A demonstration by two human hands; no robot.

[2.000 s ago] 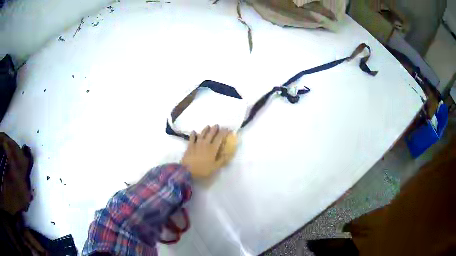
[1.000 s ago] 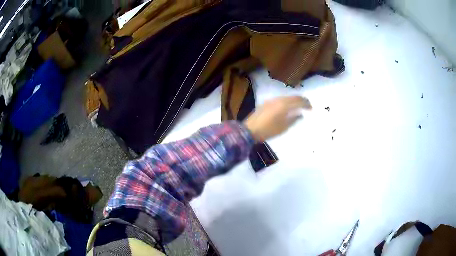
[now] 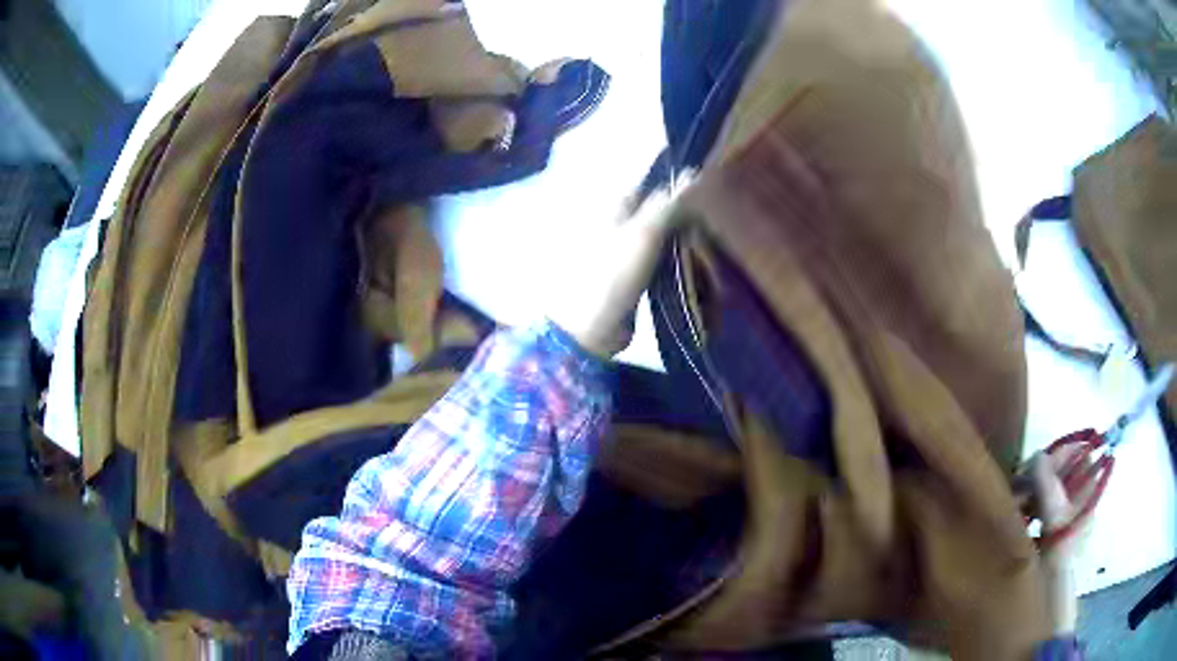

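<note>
A large brown and dark garment point(image 3: 891, 220) hangs in front of me, from the top of the view down to the lower edge. My left hand point(image 3: 635, 265), blurred and overexposed, pinches its edge near the middle. My right hand point(image 3: 1052, 510) is at the lower right, partly hidden beside the brown cloth, with its fingers at the red handles of the scissors point(image 3: 1078, 480). The silver blades point up and right, away from the garment.
A pile of long brown and dark garments point(image 3: 291, 284) lies at the left on the white table point(image 3: 516, 245). Another brown piece point(image 3: 1136, 220) lies at the right edge, with a dark narrow strip point(image 3: 1026, 245) beside it.
The view has turned. My left hand, empty over the table a second ago, now holds the large garment. The scissors, lying at the bottom edge before, are now in my right hand.
</note>
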